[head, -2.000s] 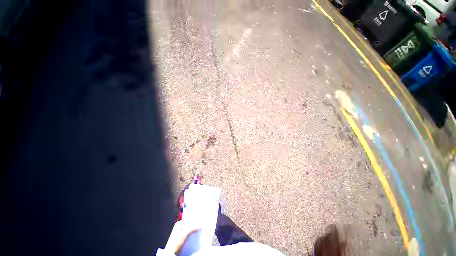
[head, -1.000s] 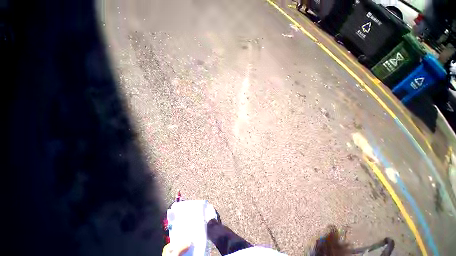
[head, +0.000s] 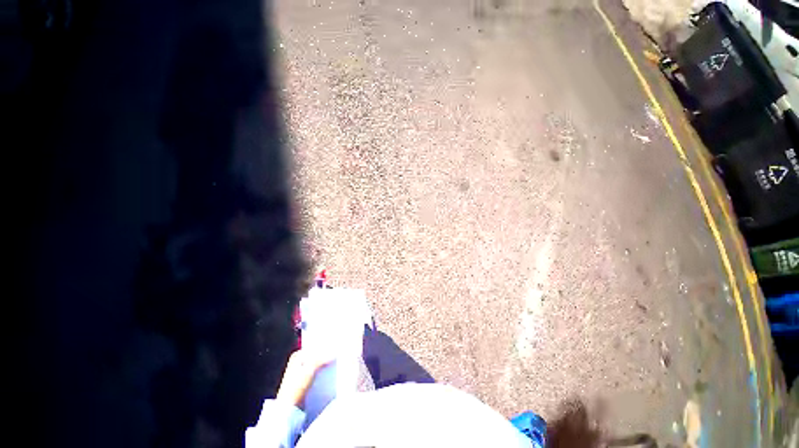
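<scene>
My left hand (head: 302, 374) is at the bottom, left of centre, overexposed and pale. It is closed around white papers (head: 336, 317), which stick out beyond it. A small red-pink cap (head: 321, 277), probably of a bottle, shows past the papers' far end, and more red-pink shows along their left edge. No right hand can be made out. A blurred brown shape (head: 576, 426) sits at the bottom edge, and I cannot tell what it is. A bit of blue (head: 529, 428) shows beside my white clothing.
Sunlit asphalt (head: 438, 175) lies ahead, with deep shadow (head: 140, 219) on the left. A yellow line (head: 701, 184) curves down the right side. Beyond it stand black bins (head: 720, 74), a green bin (head: 778, 260) and a blue bin (head: 782, 311). A white vehicle (head: 771, 44) shows at the top right.
The view has turned and moved, so the bins sit lower and nearer the right rim. The papers and left hand appear a little higher. The dark curved handle at the bottom right has mostly dropped out.
</scene>
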